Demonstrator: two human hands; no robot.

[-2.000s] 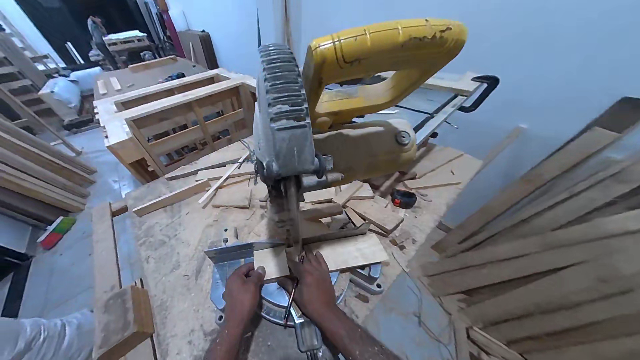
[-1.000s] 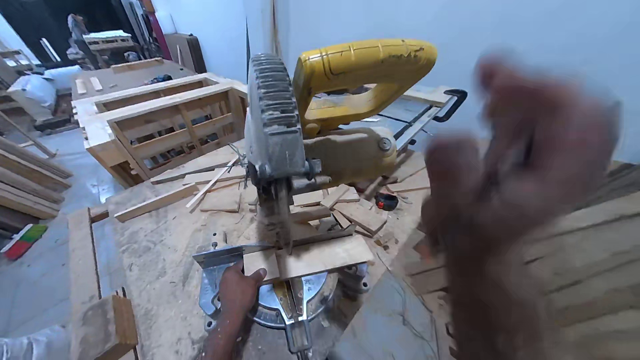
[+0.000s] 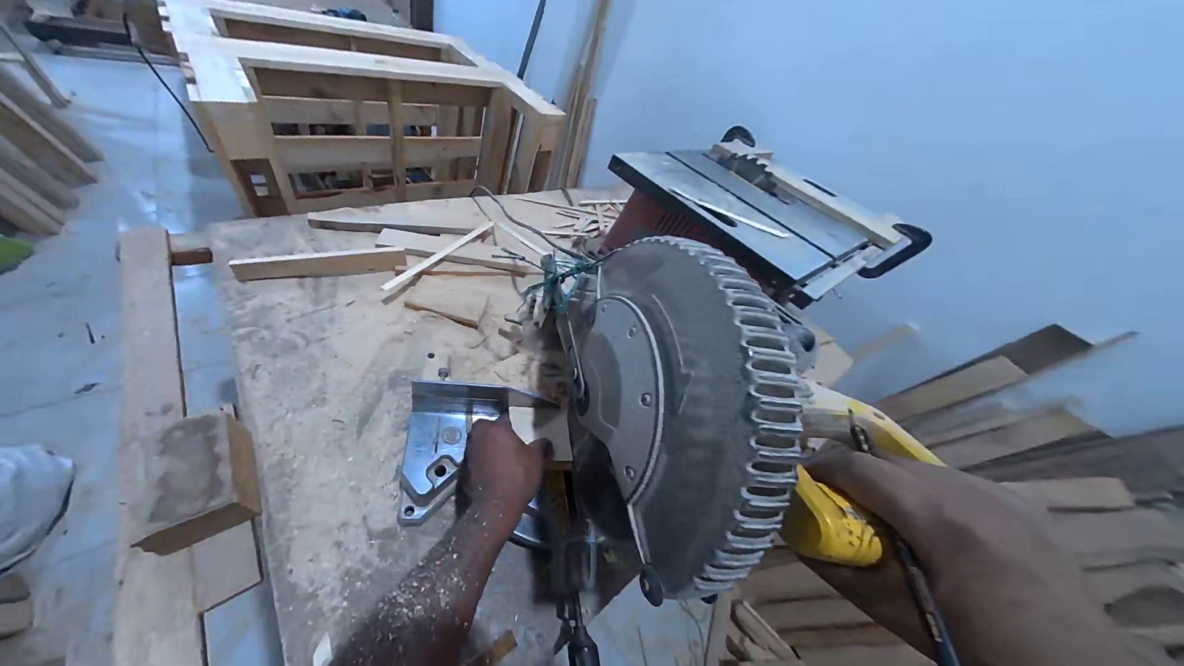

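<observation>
A miter saw [image 3: 684, 407] with a grey slotted guard and a yellow handle [image 3: 837, 518] stands on a sawdust-covered workbench, its head lowered. My right hand [image 3: 934, 518] is wrapped around the yellow handle and also has a thin dark pencil-like stick [image 3: 916, 573] in it. My left hand [image 3: 504, 462] presses a small pale wooden board [image 3: 539, 427] against the metal fence [image 3: 462, 393], just left of the blade guard. The board's right part is hidden behind the saw head. Sawdust clings to my left forearm.
Offcuts and strips [image 3: 314, 264] lie on the bench behind the saw. A table saw [image 3: 749, 213] with a bare blade stands beyond, by the wall. A wooden frame [image 3: 370, 69] is at the back, a wood block [image 3: 199, 481] at left, and stacked boards [image 3: 1017, 398] at right.
My right hand has left the board and taken hold of the yellow handle. The saw head has come down. My left hand stays at the board. The view has shifted markedly.
</observation>
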